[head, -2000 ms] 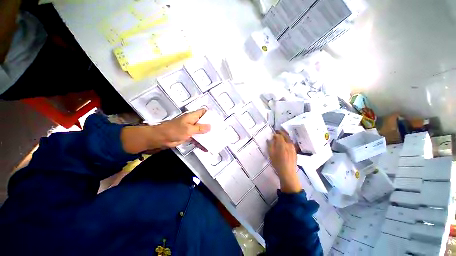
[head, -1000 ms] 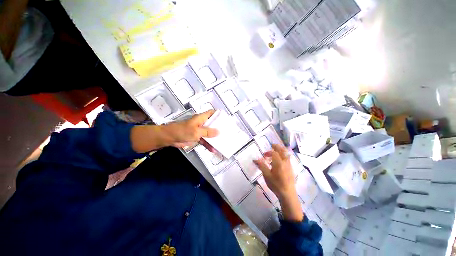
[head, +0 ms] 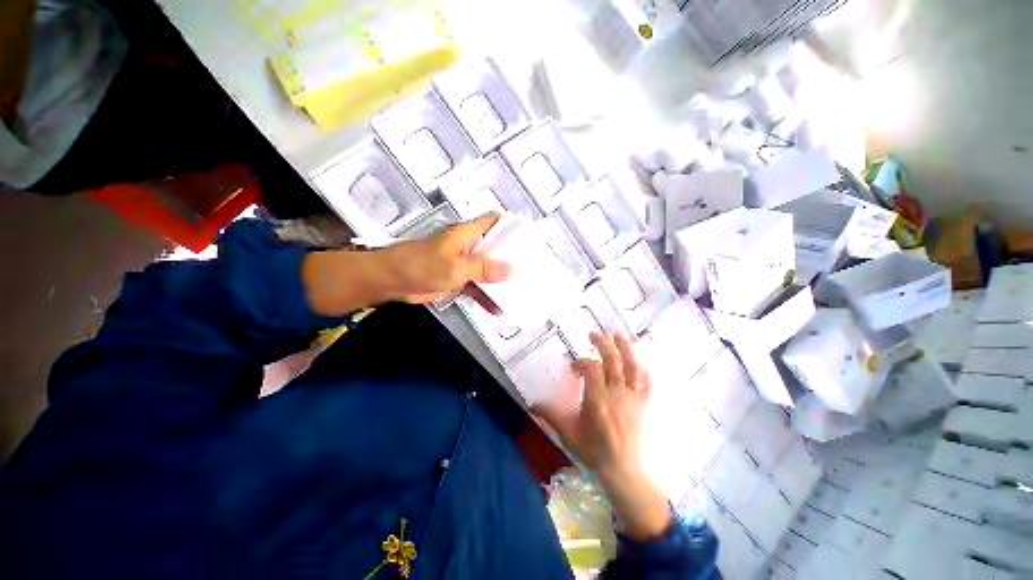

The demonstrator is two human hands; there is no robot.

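Observation:
My left hand (head: pixel 436 270) holds a flat white stack, apparently leaflets or cards (head: pixel 530 272), between thumb and fingers over the rows of box bases. The open white box bases (head: pixel 372 195) stand in tight rows; several show a small rounded white shape inside. My right hand (head: pixel 612 402) is palm down over the bases nearest my body, its fingers apart and fingertips at a base. No held thing shows in it. Glare washes out the bases beside it, and my left hand and the stack hide some of the others.
Loose white box lids (head: pixel 742 266) lie heaped right of the bases, with small wrapped white pieces (head: pixel 770 130) behind. Yellow sheets (head: pixel 363 85) lie upper left. Rows of closed white boxes (head: pixel 974 453) fill the right side. A red stool (head: pixel 181 206) and part of another person show at left.
My right hand has moved from beside the lids towards my body, over the nearer bases. My left hand keeps hold of the white stack. The camera view has shifted.

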